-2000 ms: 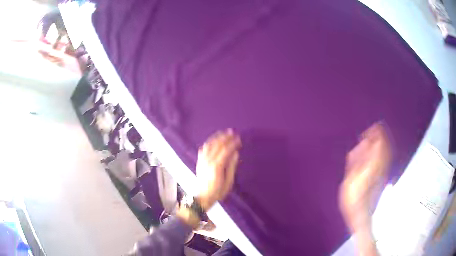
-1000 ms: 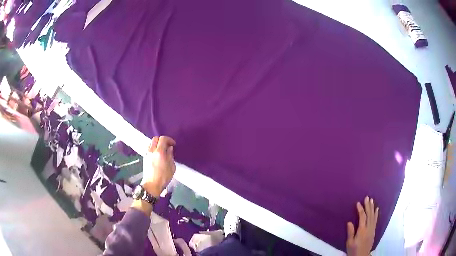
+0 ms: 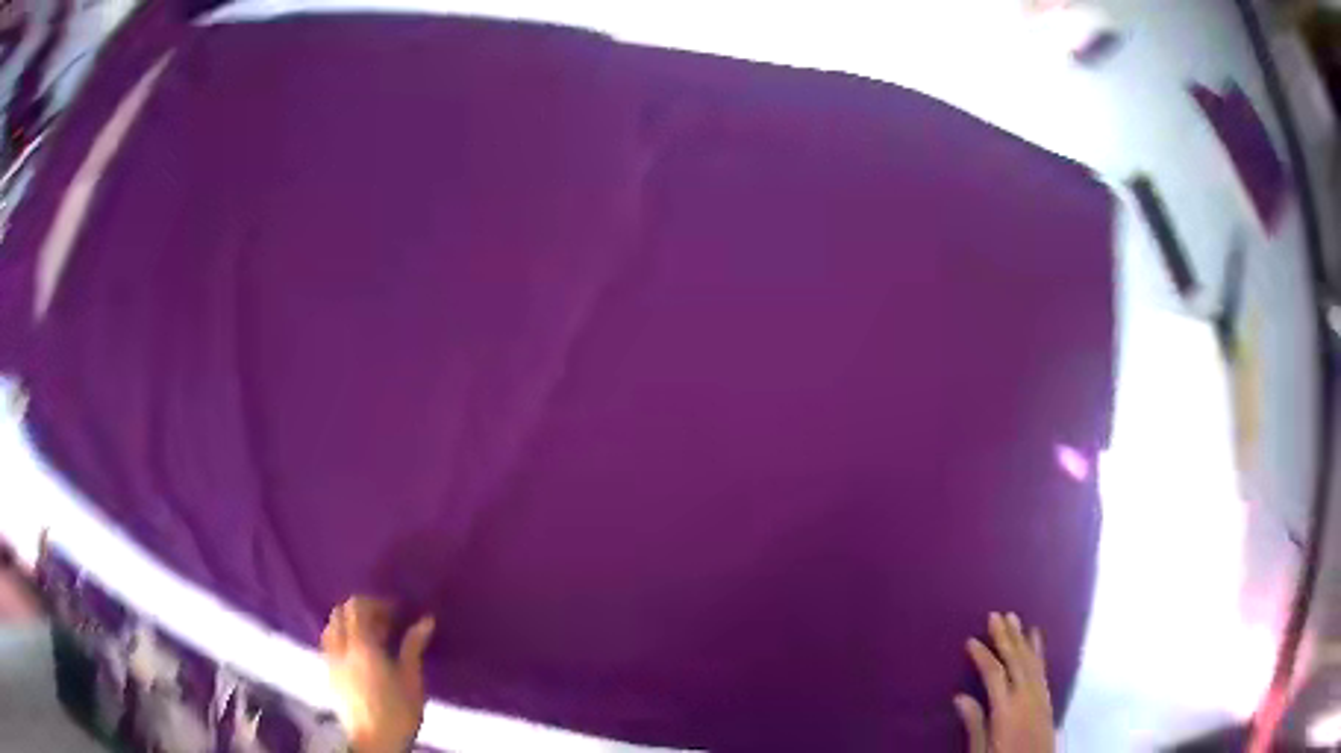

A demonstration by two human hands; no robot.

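A large dark purple cloth (image 3: 824,338) lies spread over the white table, with a long diagonal crease near its middle and several folds at its left. My left hand (image 3: 380,669) is at the cloth's near edge, left of centre; it is blurred, its thumb and fingers are apart, and whether it pinches cloth cannot be told. My right hand (image 3: 1012,689) lies flat with spread fingers on the cloth's near right corner, cut off by the bottom edge of the picture.
A dark flat bar (image 3: 1162,233), dark shears (image 3: 1229,302) and a tan strip (image 3: 1249,405) lie right of the cloth. A small purple cloth piece (image 3: 1244,155) is at the far right. A white sheet (image 3: 1169,515) lies beside the cloth. Scraps (image 3: 162,684) are heaped below the near edge.
The view has turned and shows more cloth at the left. The left-hand folds look flatter. My left hand's fingers have spread from a closed grasp at the edge; my right hand stays near the right corner.
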